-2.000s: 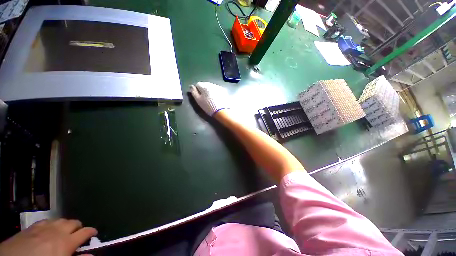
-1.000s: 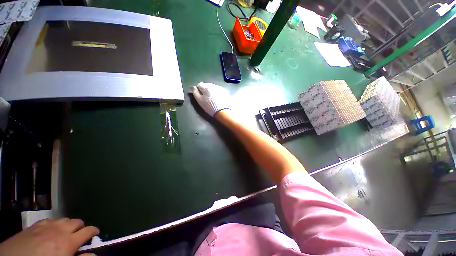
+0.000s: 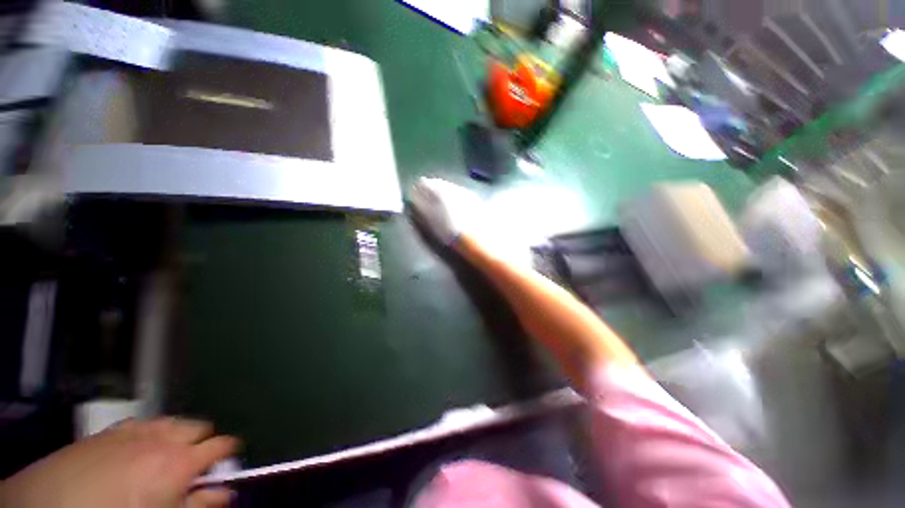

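The frame is blurred. My right hand (image 3: 437,210), in a white knit glove, rests on the green bench near the framed window panel's right corner; its fingers are too blurred to tell if they hold anything. My bare left hand (image 3: 134,464) lies at the bench's near left corner, cut off by the picture's edge, and its grip is unclear. The framed window panel (image 3: 233,177) lies at the upper left. Two stacks of panels stand at the right, a nearer one (image 3: 680,238) and a farther one (image 3: 782,223). The black ribbed rack (image 3: 595,266) lies beside the nearer stack.
A clear tape strip (image 3: 368,260) lies below the framed panel. A mobile phone (image 3: 485,151) and an orange-red device (image 3: 516,91) are beyond my right hand, by the green post (image 3: 566,84). The dark machine infeed (image 3: 84,308) is at the left. A white paper sheet (image 3: 683,131) lies at the far side.
The view has shifted, so the bench and things on it appear farther right and slightly lower, and blurred. Both hands keep about the same places on the bench.
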